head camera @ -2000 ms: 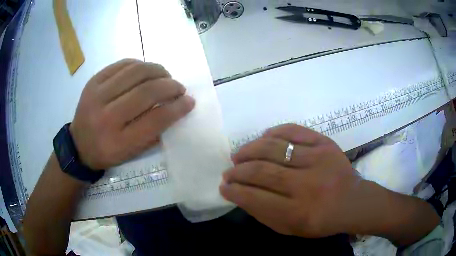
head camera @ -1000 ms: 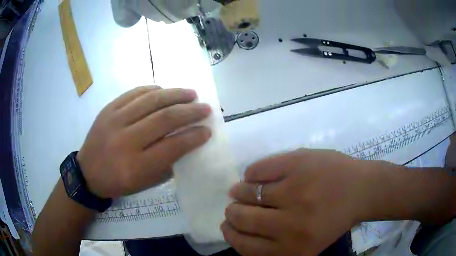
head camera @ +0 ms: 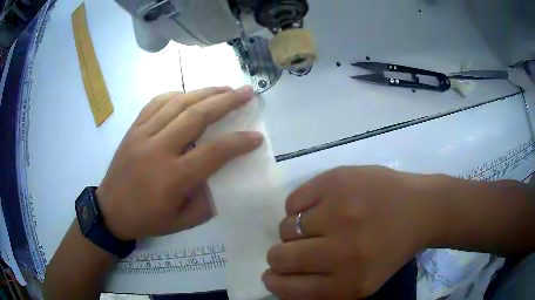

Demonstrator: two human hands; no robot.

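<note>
A white fabric strip runs from the presser foot area down past the table's front edge. My left hand lies flat on the strip, fingers spread, fingertips near the needle plate. My right hand is at the strip's right edge lower down, fingers curled with the edge at the fingertips; the thumb is hidden. The sewing machine head is at the top, with a tan roller beside the needle area. The needle tip cannot be made out.
Black thread snips lie right of the machine, with a thin grey metal tool and a white scrap beside them. A yellow ruler-like strip lies at the left. White fabric shows below the table edge at the right.
The machine head and roller have come into view and sit lower in the picture. My left hand has moved up the strip toward the needle plate, its fingers more spread. My right hand remains at the right edge.
</note>
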